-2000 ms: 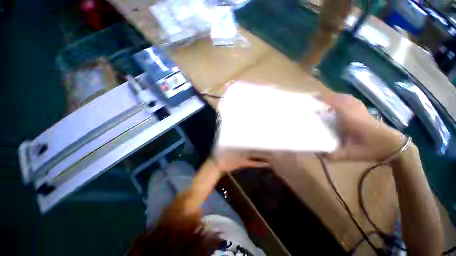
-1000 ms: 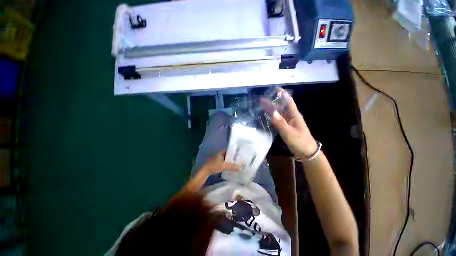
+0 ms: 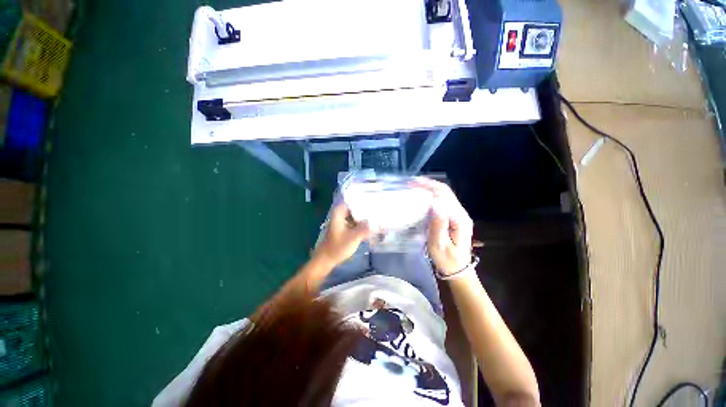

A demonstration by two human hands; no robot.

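A white product box [image 3: 390,205] in clear shiny film is held crosswise above my lap, in front of the sealer; its face glares white. My left hand [image 3: 347,234] grips its left end. My right hand [image 3: 447,226] grips its right end. The white bar heat sealer [image 3: 318,119] stands beyond the box, not touching it. Its sealing arm [image 3: 334,70] is raised, and the thin yellowish-brown sealing strip [image 3: 334,97] shows along the bed.
The blue-grey control box [image 3: 521,44] is at the sealer's right end. A black power cord [image 3: 649,207] loops over the cardboard-covered table [image 3: 613,278] on the right. Clear bagged items [image 3: 657,20] lie at the top right. A yellow crate [image 3: 38,56] stands at the far left.
The box has turned from upright to crosswise and moved up slightly. My right hand has come down from the loose film to the box's right end; my left hand has moved up with the box.
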